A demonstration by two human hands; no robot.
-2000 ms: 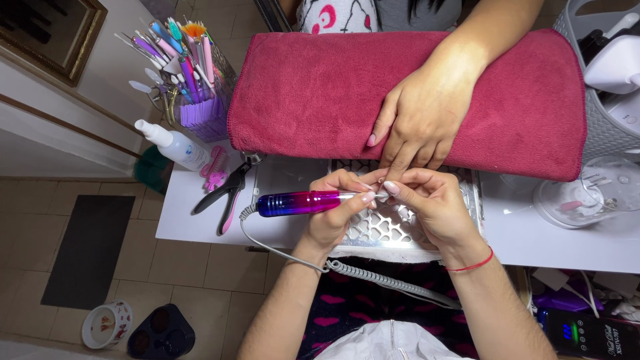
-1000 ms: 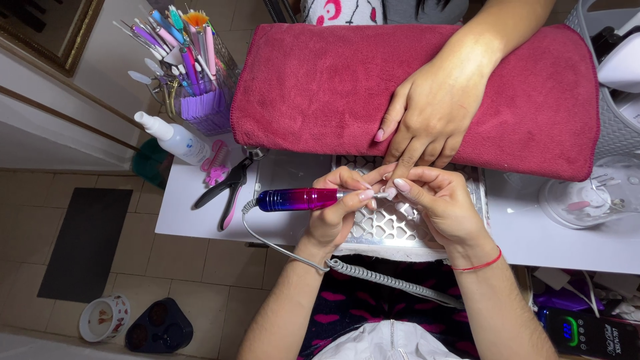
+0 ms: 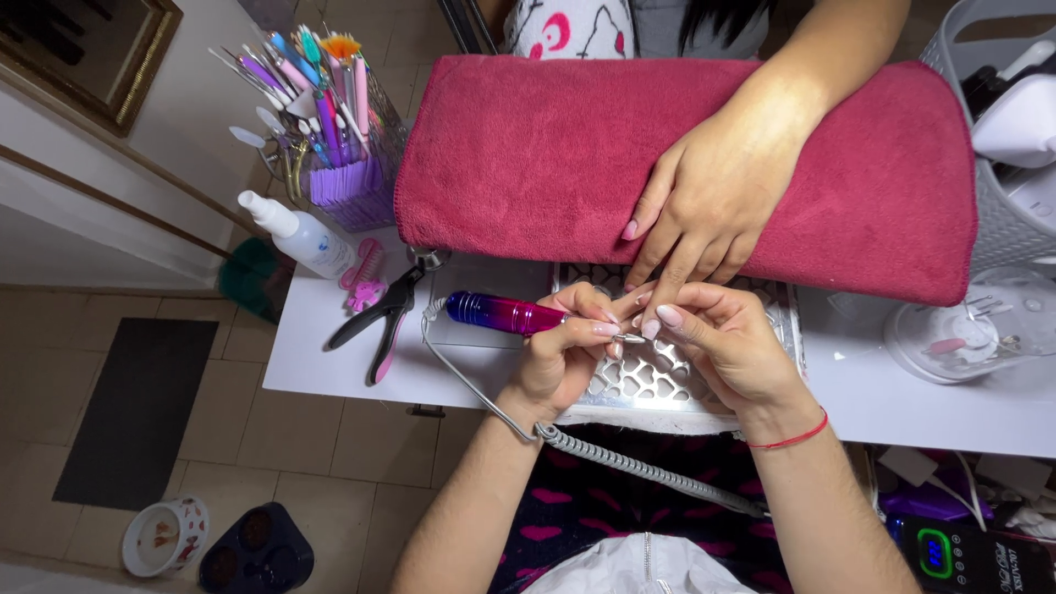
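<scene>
My left hand (image 3: 569,355) grips an electric nail drill handpiece (image 3: 503,313), blue to magenta, its metal bit (image 3: 629,337) pointing right at a fingertip. My right hand (image 3: 722,334), with a red string bracelet (image 3: 790,439) at the wrist, pinches a finger of another person's hand (image 3: 718,181) between thumb and fingers. That hand lies palm down across a rolled dark-red towel (image 3: 528,157). Under the fingers is a metal grille with heart-shaped holes (image 3: 652,375). A coiled grey cord (image 3: 652,470) runs from the handpiece over my left wrist.
At left stand a holder of brushes and tools (image 3: 351,186), a spray bottle (image 3: 297,235), a pink brush (image 3: 364,276) and black nail clippers (image 3: 388,318). At right are a grey basket (image 3: 1006,219) and a clear round container (image 3: 949,330). A drill control unit (image 3: 973,549) sits lower right.
</scene>
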